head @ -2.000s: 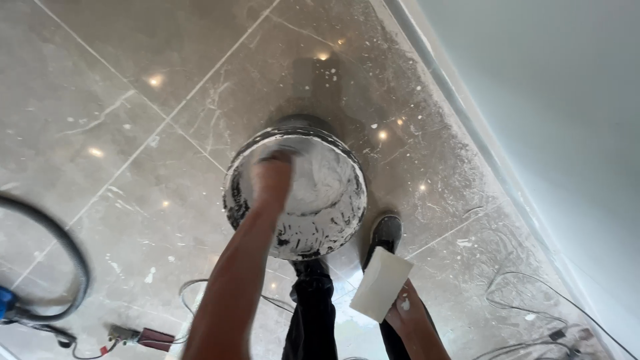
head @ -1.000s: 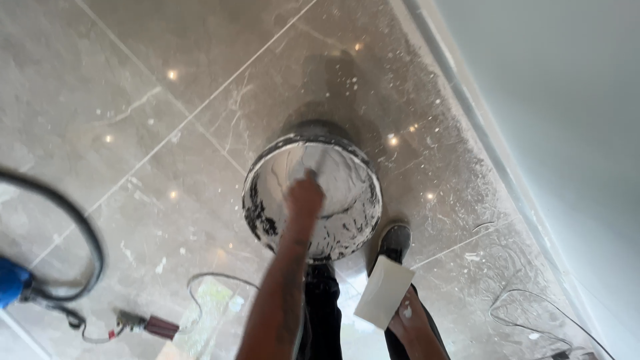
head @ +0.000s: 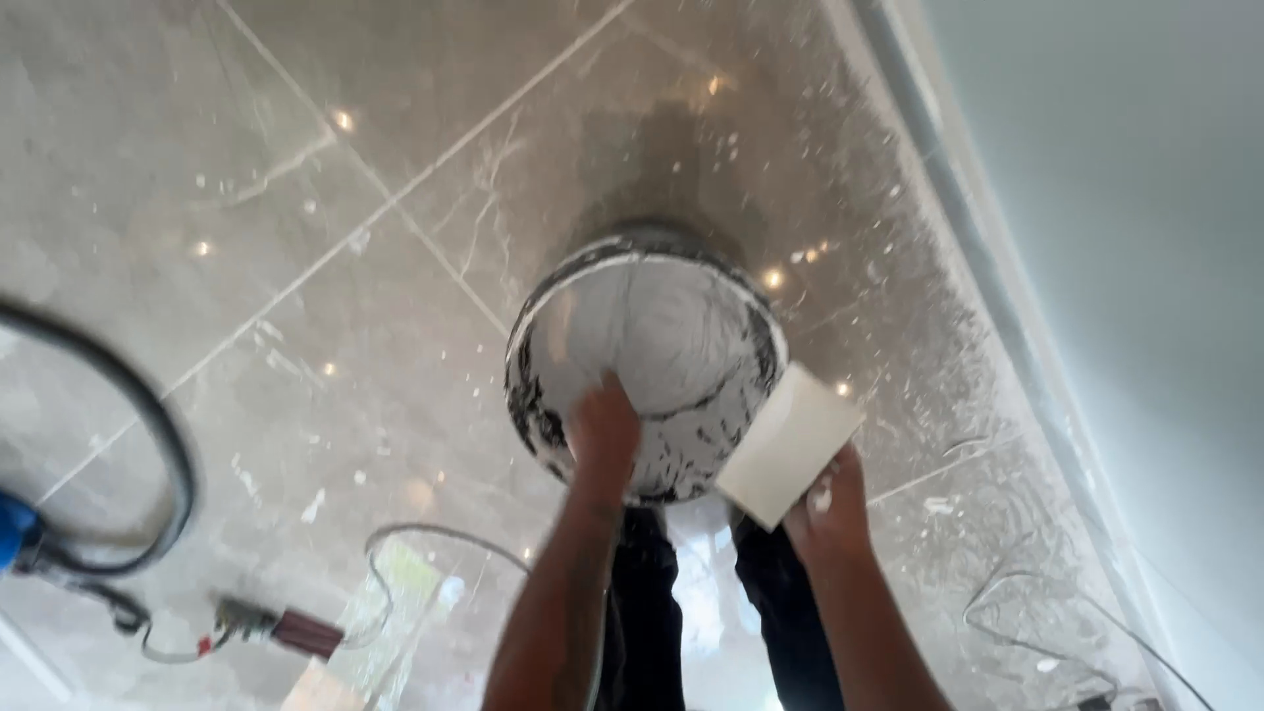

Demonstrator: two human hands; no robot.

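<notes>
A round black bucket (head: pixel 647 494) smeared with white paste stands on the floor in front of my feet. Inside its near left part, my left hand (head: pixel 604 425) is closed like a fist, blurred by motion. It seems to grip a slim hand tool whose far end blends with the pale, wet-looking compound (head: pixel 681 336). At the bucket's right rim, my right hand (head: pixel 829 504) holds a flat, cream-coloured rectangular plate (head: pixel 790 444) by its lower right side. White spots mark that hand. The plate's underside is hidden.
Tiled floor (head: pixel 296 197) carries white splashes. A wall (head: pixel 1116 247) with a dusty base edge runs along the right. At left lie a thick black hose (head: pixel 163 425), a blue object (head: pixel 12 528) and a cable with a dark red block (head: pixel 308 632). Another thin cable (head: pixel 1037 647) lies lower right.
My left hand has drawn back from the bucket's middle toward its near left part. My right hand has brought the plate up from beside my leg to the bucket's rim.
</notes>
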